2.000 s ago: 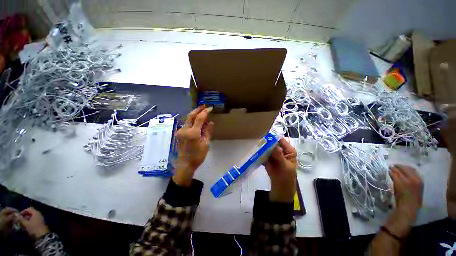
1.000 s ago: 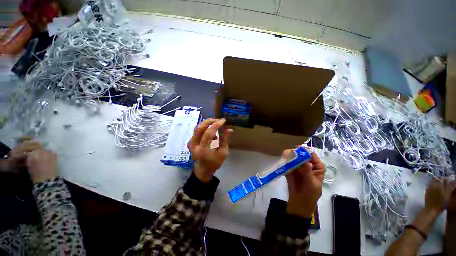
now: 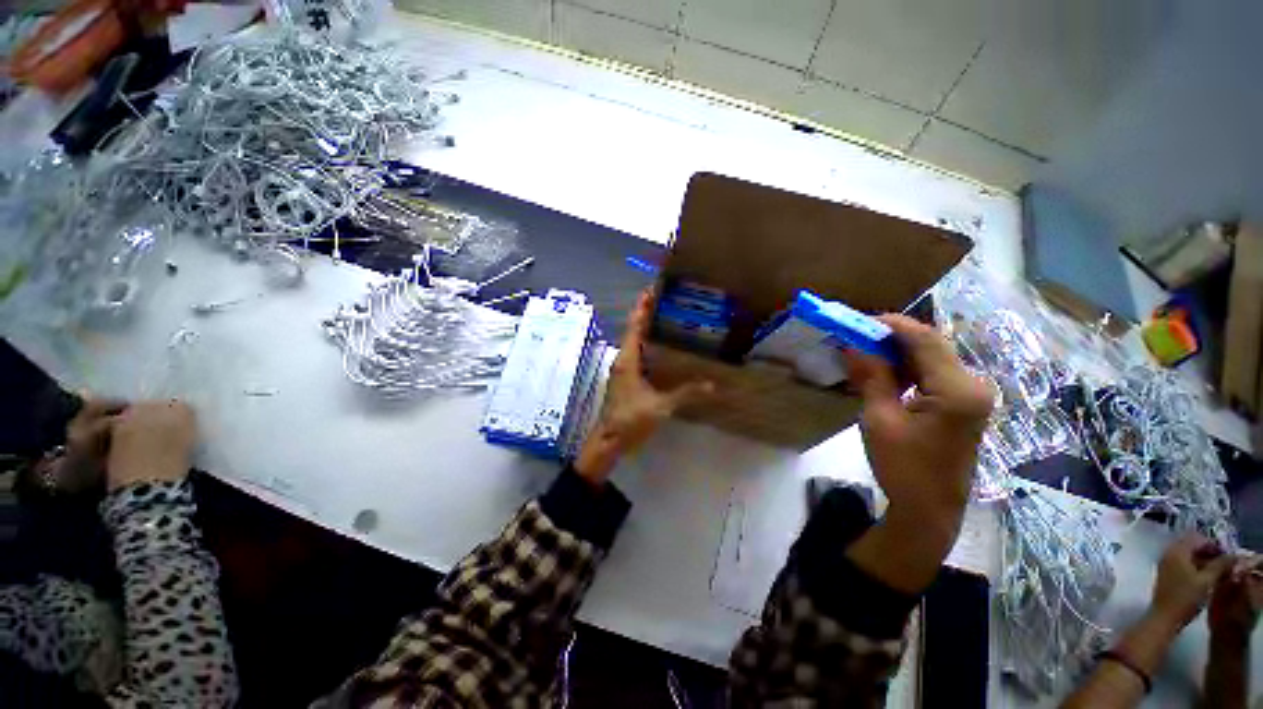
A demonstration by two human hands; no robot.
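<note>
My right hand holds a blue-edged white retail box by its end, over the open top of the brown carton. The far end of the box reaches into the carton. My left hand is at the carton's left side, fingers spread, with no box in it. More blue retail boxes stand inside the carton at its left end. A stack of retail boxes, white face up, lies on the bench left of my left hand.
White cables lie left of the stack, with a large heap behind. More cables lie at right. A black phone is partly behind my right sleeve. Neighbours' hands show at left and also at right.
My right hand has raised the retail box from in front of the carton to over its opening. My left hand has moved to the carton's left side. The view has turned.
</note>
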